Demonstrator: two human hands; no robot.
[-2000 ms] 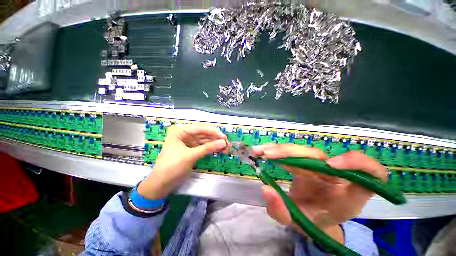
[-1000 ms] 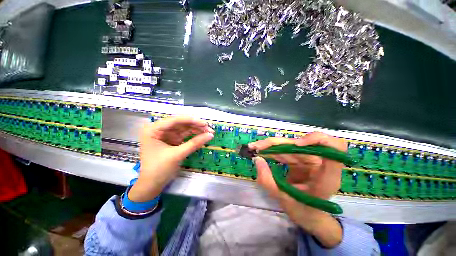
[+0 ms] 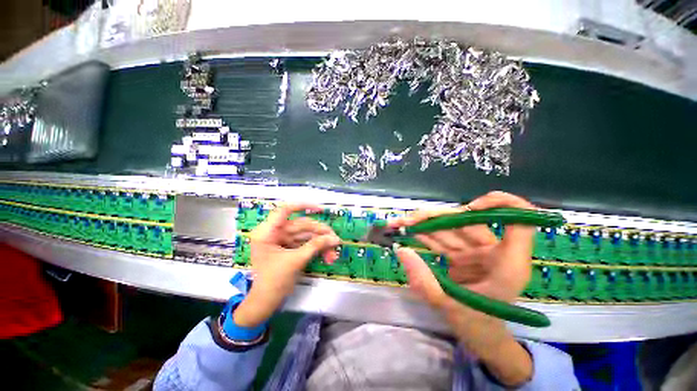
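Note:
My right hand (image 3: 485,256) holds green-handled cutters (image 3: 489,219), handles spread, with the short dark jaws pointing left over the boards. My left hand (image 3: 286,248) is just left of the jaws, palm inward, thumb and fingers curled near each other over the boards. Whether a tiny part is between its fingertips cannot be told. A blue strap (image 3: 243,327) is round my left wrist. The double row of green circuit boards (image 3: 588,263) with blue dots runs under both hands. A large silver heap of loose parts (image 3: 478,107) and a small cluster (image 3: 358,163) lie behind them.
White block components (image 3: 210,153) with long thin wires lie left of the heap. A clear plastic bag (image 3: 69,114) is at far left. A grey plate (image 3: 205,219) breaks the board row. A metal-edged rail (image 3: 367,305) runs in front. Red clothing (image 3: 27,290) shows at left.
Two seconds ago the cutter jaws met my left fingertips; now they are apart. Since one second ago my left hand has moved a little right, closer to the jaws. The view has tilted up.

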